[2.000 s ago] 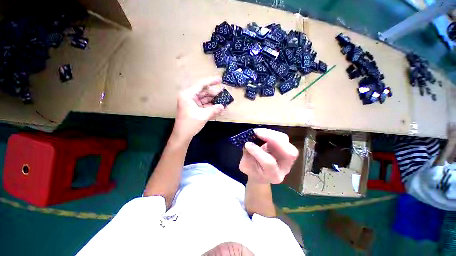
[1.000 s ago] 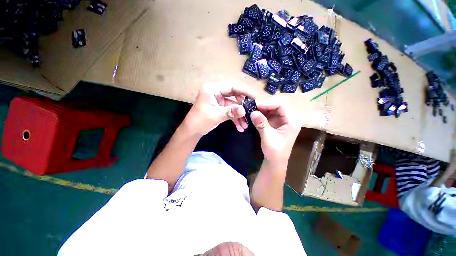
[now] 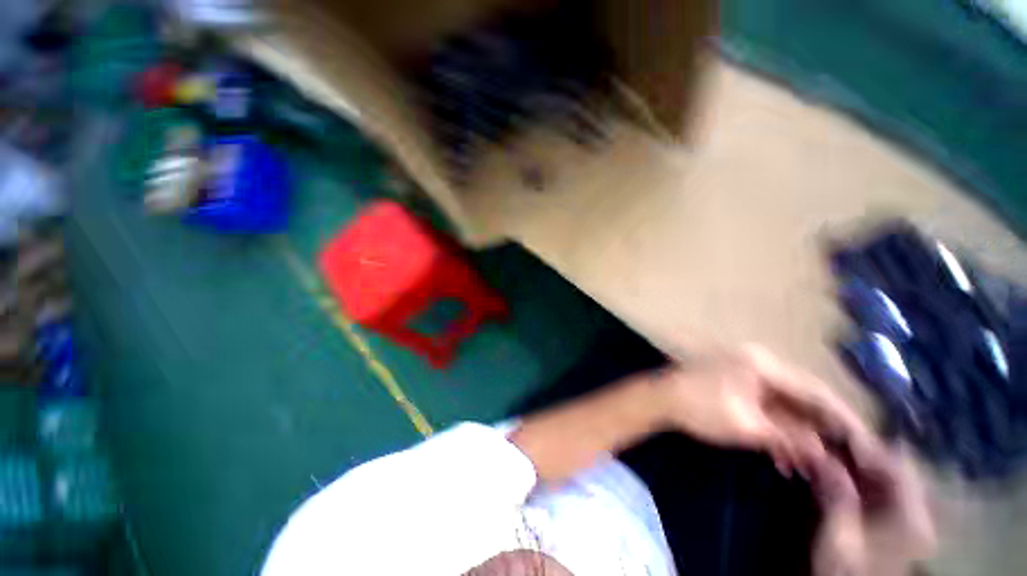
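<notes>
The picture is strongly blurred. My left hand (image 3: 749, 407) is at the lower right, beyond the bench's near edge, with its fingers close to or touching my right hand (image 3: 884, 506). Whether either hand holds a black part cannot be made out. The central heap of black parts (image 3: 946, 338) lies on the cardboard bench covering (image 3: 749, 214), just beyond my hands, with some pale glints on it.
A large carton (image 3: 659, 56) with dark parts inside stands at the top of the view. A red stool (image 3: 383, 264) and a blue container (image 3: 246, 186) are on the green floor at the left, near a yellow line (image 3: 377, 366).
The view has swung to the left, so the carton, stool and heap appear farther right. My hands appear at the lower right, still close together. The black part between them is no longer distinguishable.
</notes>
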